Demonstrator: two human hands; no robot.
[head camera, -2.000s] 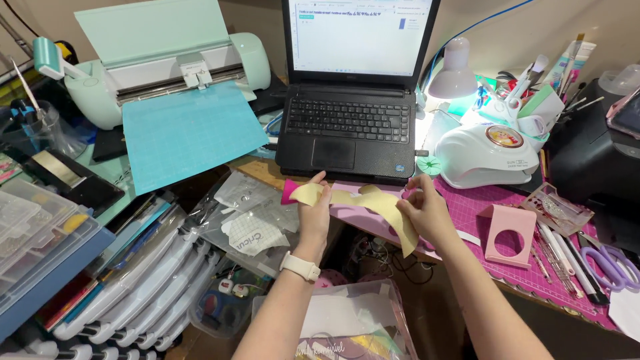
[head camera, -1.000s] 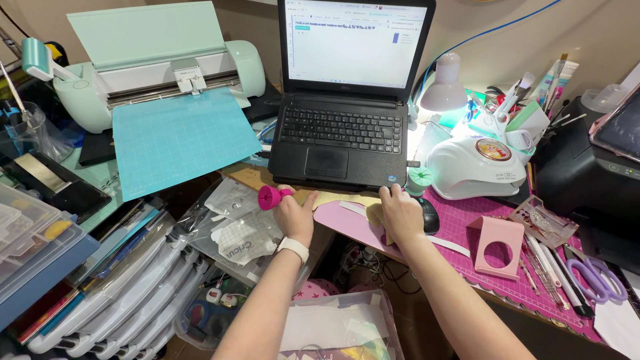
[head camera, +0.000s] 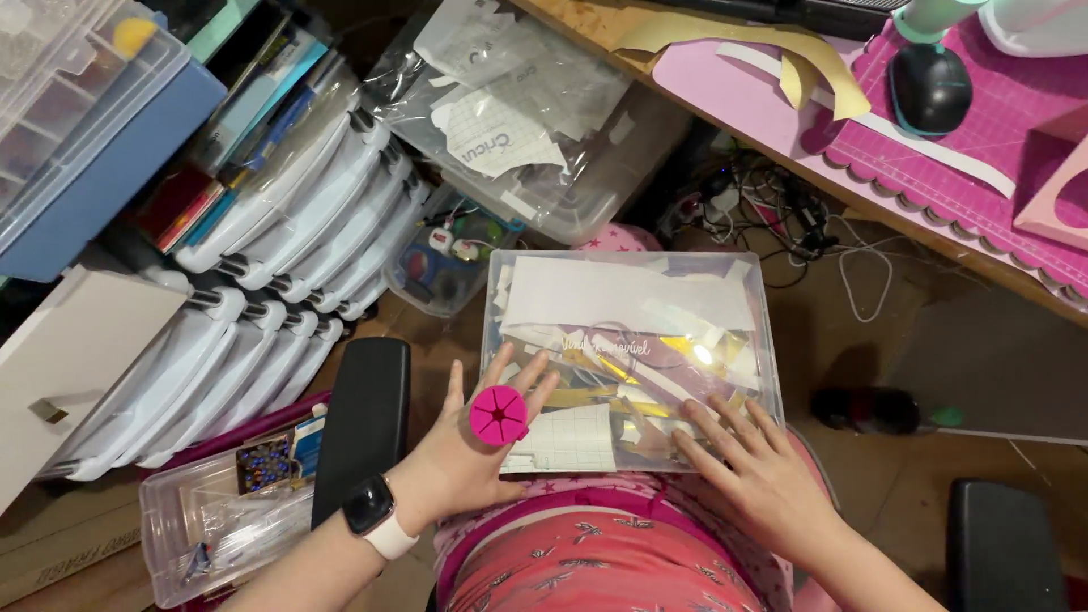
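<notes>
A clear plastic box (head camera: 629, 289) with a transparent lid rests on my lap, full of vinyl scraps and paper pieces; its lid bears writing. My left hand (head camera: 476, 433) lies spread at the box's left edge, with a round magenta slotted holder (head camera: 499, 416) worn on its fingers. Across the box's lower right corner, my right hand (head camera: 748, 467) rests with fingers apart, holding nothing. The gold vinyl strip (head camera: 756, 38) lies curled on the desk, over a pink sheet (head camera: 722, 81) and beside a white strip (head camera: 926, 149).
A black mouse (head camera: 931, 89) sits on the magenta cutting mat (head camera: 960, 178). White drawers (head camera: 289, 204) stand at left. A plastic bin (head camera: 578, 195) carries bagged sheets below the desk edge. Tangled cables (head camera: 773, 204) hang beneath the desk. Chair armrests (head camera: 361, 425) flank me.
Both hands have moved from the gold vinyl at the desk down to the box on my lap. The gold vinyl has been let go on the desk. The view has tilted down.
</notes>
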